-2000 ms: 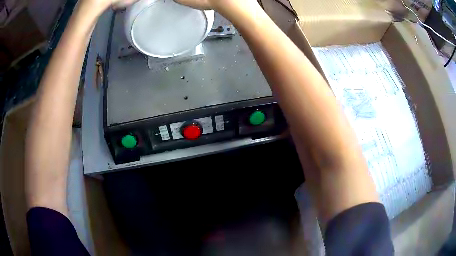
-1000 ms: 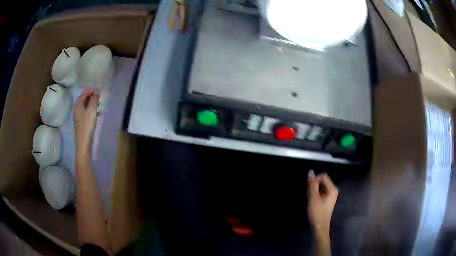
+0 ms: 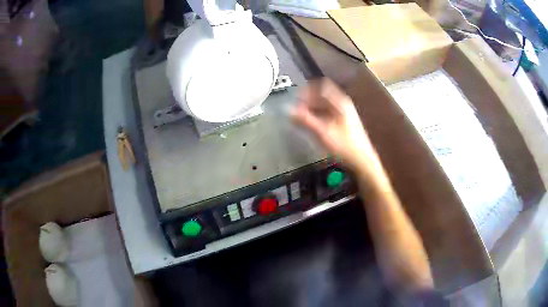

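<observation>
A glossy white housing sits on the fixture block on the grey machine bed, its round end toward me. The whitish press head is right above it; whether they touch is unclear. My right hand is blurred, over the right side of the bed, right of the housing and not touching it. Its fingers are bent; whether they hold something small cannot be told. My left hand is not in view.
Green buttons and a red button line the front panel. Orange-handled cutters lie left of the bed. The left carton shows white shells. The right carton holds whitish layered parts.
The view has swung back from the left carton. My left hand, earlier in that carton, has left the picture. My right hand has risen from below the panel to over the bed.
</observation>
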